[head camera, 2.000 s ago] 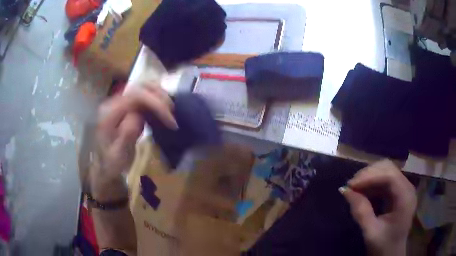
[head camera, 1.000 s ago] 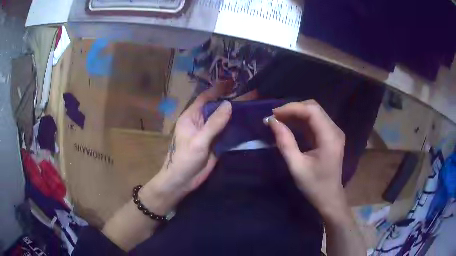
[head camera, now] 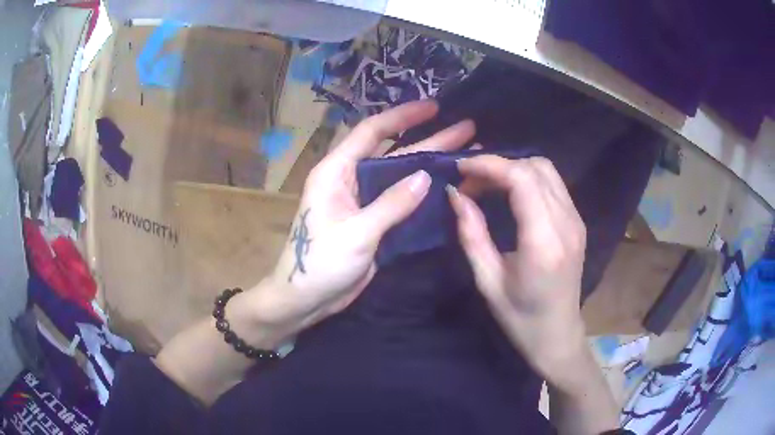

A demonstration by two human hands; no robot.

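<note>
A small navy cut piece [head camera: 404, 217] is held over my lap in the middle of the view. My left hand [head camera: 340, 204] grips its left side, with the thumb on top and the fingers behind. My right hand [head camera: 527, 242] is at its upper right edge, with the index finger on the edge and the thumb just in front. Whether my right hand holds a small tool cannot be told. The piece's right part is hidden by my right hand and blends with my dark clothing.
The white table edge [head camera: 476, 38] crosses the top, with navy cut pieces [head camera: 671, 51] at its right. Below are cardboard [head camera: 140, 272], a heap of thin scrap strips [head camera: 391, 72], red cloth [head camera: 59, 268] at the left and blue material [head camera: 760, 297] at the right.
The view has tipped down from the table to my lap. My left hand has brought the navy piece there, and my right hand has come to its upper edge, which now looks raised.
</note>
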